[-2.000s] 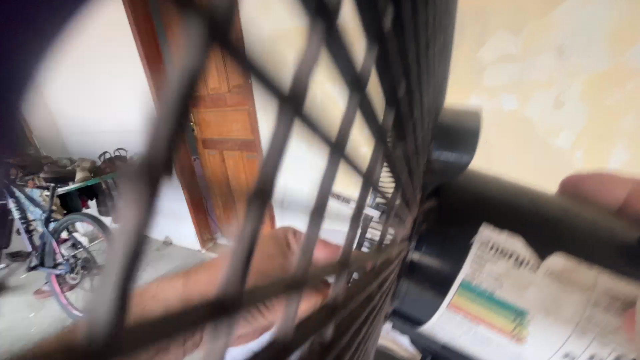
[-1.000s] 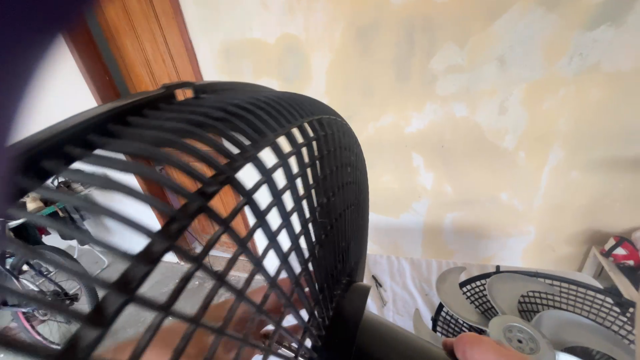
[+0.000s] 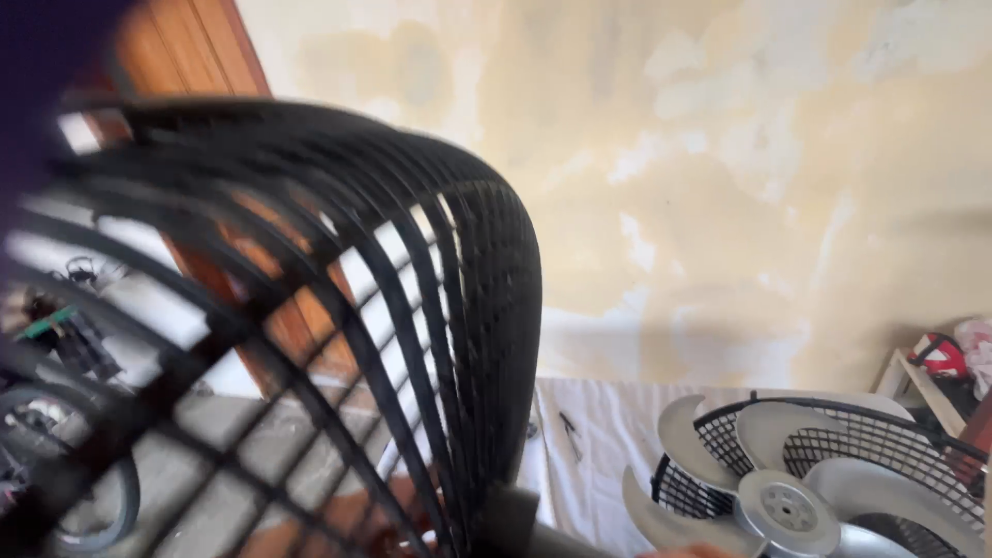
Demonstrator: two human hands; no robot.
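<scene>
A black plastic fan grille [image 3: 496,325] stands on edge close to the camera and fills the left half of the view. Behind its bars, low in the view, my left hand [image 3: 372,519] shows in part; its fingers are mostly hidden and blurred. To the right of the grille sticks out the dark motor housing [image 3: 508,515]. Only a fingertip of my right hand [image 3: 690,552] is seen at the bottom edge, by the housing. A grey fan blade [image 3: 787,511] with several curved vanes lies over another black grille [image 3: 852,418] at the lower right.
White cloth [image 3: 597,465] covers the surface beneath the loose blade, with a small dark tool [image 3: 571,434] on it. A patchy plastered wall [image 3: 697,194] rises behind. At the left are a wooden door [image 3: 194,46] and a bicycle wheel [image 3: 128,496]. A wooden shelf [image 3: 930,387] holds things at the right.
The grille and housing have turned and sunk lower in the view; the housing's label, seen two seconds ago, is out of sight. My right hand has dropped to the bottom edge. The view has shifted right.
</scene>
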